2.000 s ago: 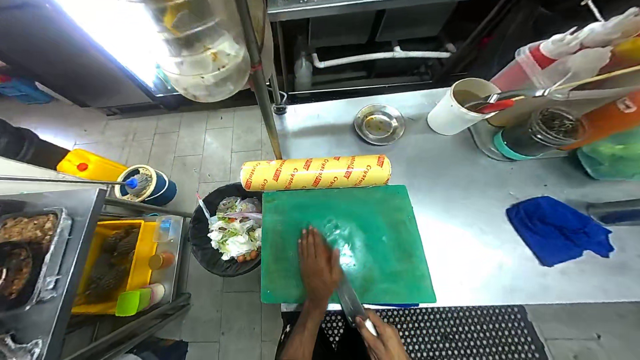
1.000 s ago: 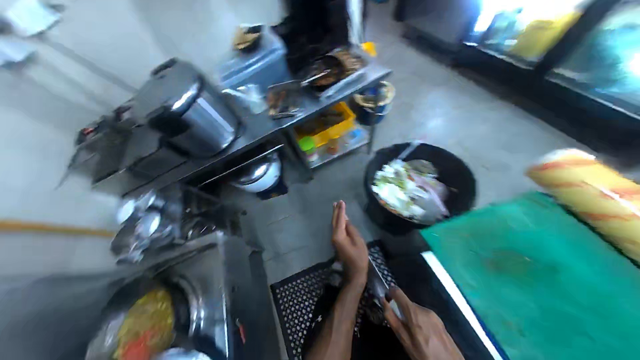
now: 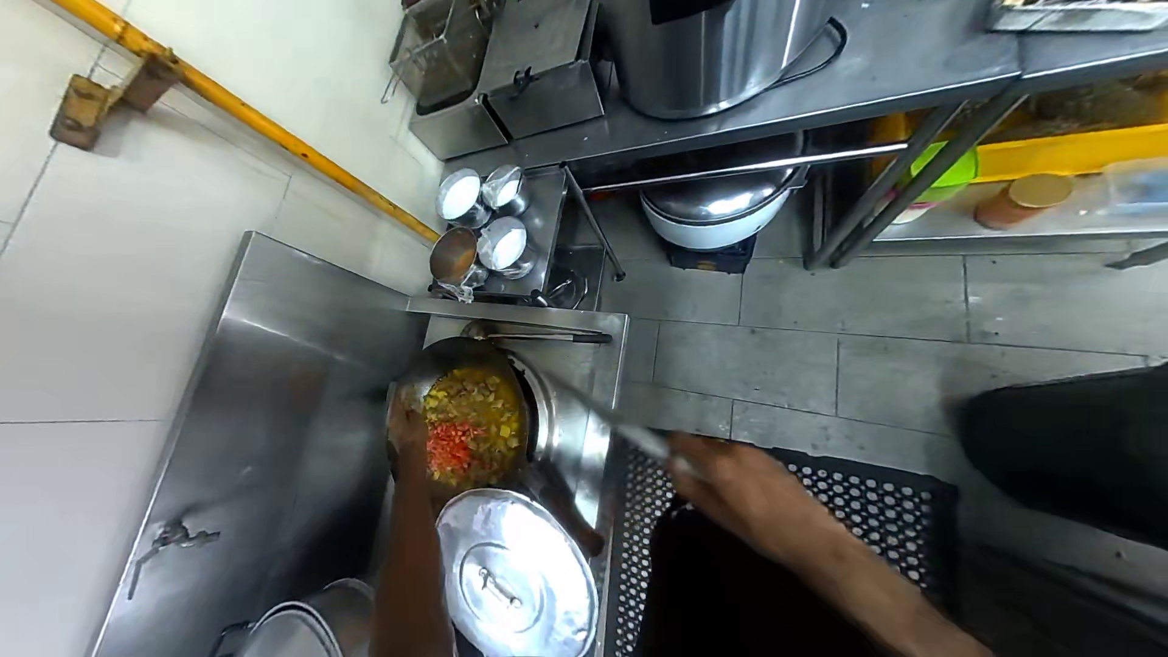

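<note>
A dark wok (image 3: 527,415) on the stove holds a yellowish chopped mixture (image 3: 493,401) with a pile of chopped red pieces (image 3: 452,447) on one side. Over the wok's left rim is my left hand (image 3: 408,433); whether its fingers hold anything is unclear. To the right of the stove my right hand (image 3: 721,470) is closed on the handle of a knife (image 3: 639,436), whose blurred blade points up and left toward the wok. A round metal lid (image 3: 518,575) lies just below the wok.
A ladle (image 3: 547,336) lies behind the wok. Metal cups (image 3: 502,245) stand on a small shelf beyond. A large steel pot (image 3: 716,55) sits on the counter (image 3: 876,82), with a lidded white pot (image 3: 716,214) underneath. A perforated black mat (image 3: 849,493) covers part of the floor.
The view has swung from the green cutting board to the stove. My left hand has moved from beside the knife to the wok's rim. The knife stays in my right hand.
</note>
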